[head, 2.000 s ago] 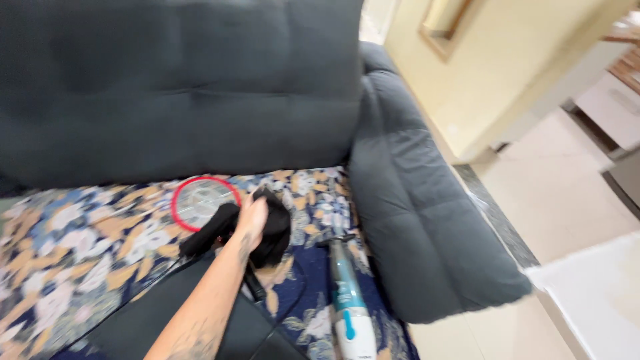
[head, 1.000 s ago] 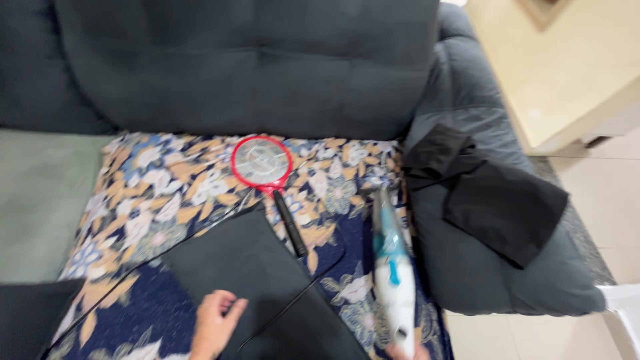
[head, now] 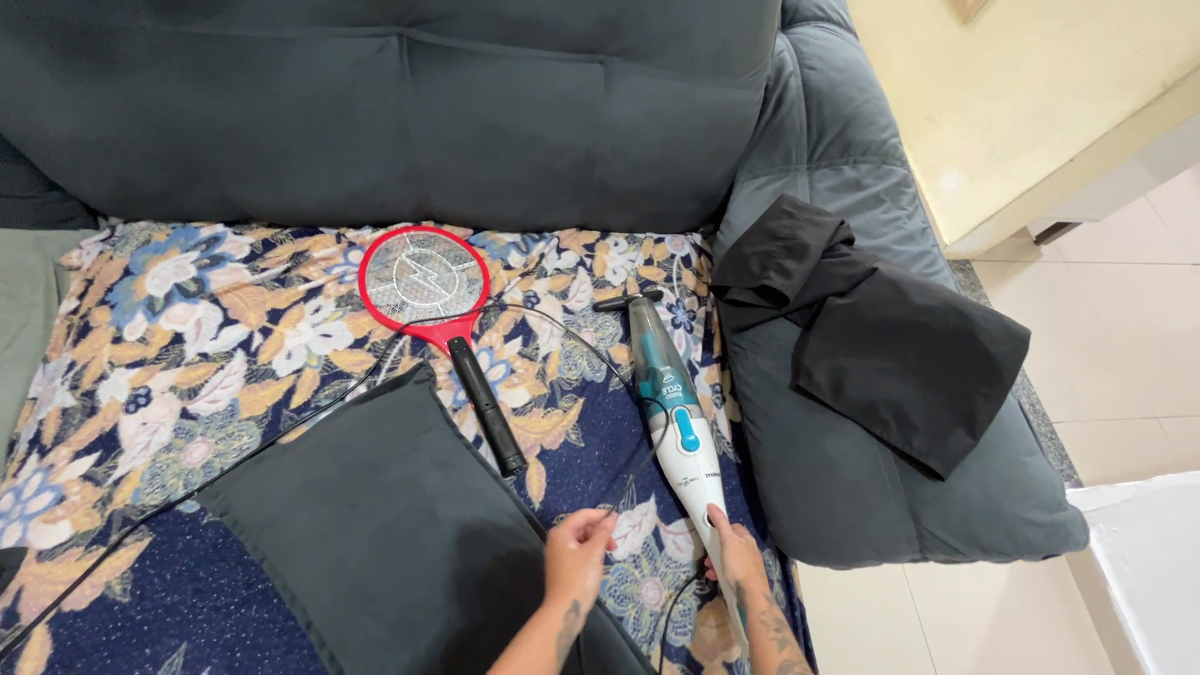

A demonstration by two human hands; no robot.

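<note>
My right hand (head: 736, 553) grips the handle end of a white and teal handheld vacuum cleaner (head: 682, 441), which lies on the flowered cover (head: 281, 347) of a sofa seat. Just left of it, my left hand (head: 578, 553) pinches a thin black power cord (head: 621, 473) between thumb and fingers. The cord loops over the vacuum and runs away to the lower left. A red electric fly swatter (head: 425, 281) with a black handle lies flat beyond my left hand. Under part of the left forearm is a dark grey cushion (head: 375, 534).
Black folded cloth (head: 900, 356) is draped over the sofa's grey right armrest (head: 844, 525). The tall grey backrest (head: 394, 112) borders the seat behind. At the right are a tiled floor (head: 1125, 328) and a white surface (head: 1148, 553).
The black cloth, in my hand two seconds ago, now lies on the armrest. My left hand has moved right from over the cushion to the cord. My right hand has come further into view on the vacuum.
</note>
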